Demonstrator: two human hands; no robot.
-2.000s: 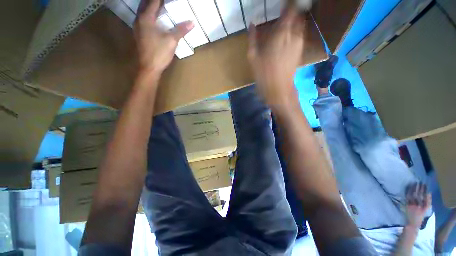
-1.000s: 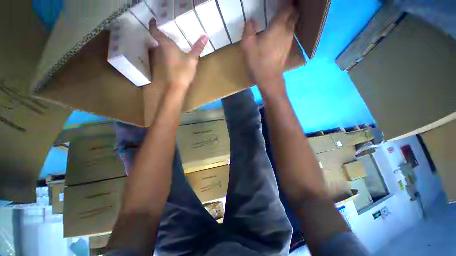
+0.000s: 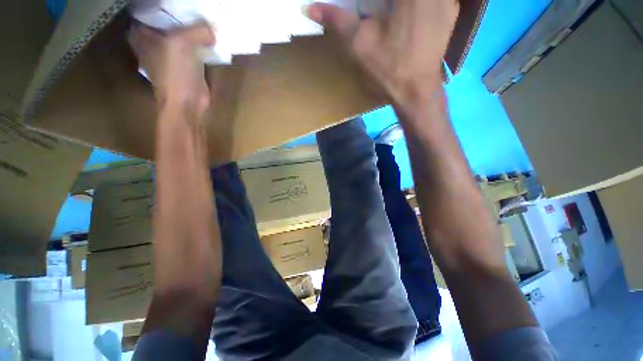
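An open brown shipping carton (image 3: 282, 99) is at the top of the view, with a row of white unit boxes (image 3: 240, 28) inside, overexposed and cut off by the top edge. The row's near ends form uneven steps. My left hand (image 3: 173, 63) is curled over the row's left end, blurred, with white showing under its fingers. My right hand (image 3: 402, 53) is over the row's right part, its thumb on the boxes. Its fingers reach the top edge, so its grip cannot be made out.
Large brown cartons (image 3: 285, 190) are stacked behind my legs. A big carton (image 3: 35, 155) stands close on the left and another (image 3: 571, 113) on the right, beside a pallet edge (image 3: 532, 46). Blue floor (image 3: 476, 134) shows between. A dark trouser leg (image 3: 409, 240) is beside my leg.
My left hand has moved left, onto the row's left end, and my right hand slightly right and up. The coworker seen at right two seconds ago is gone from view.
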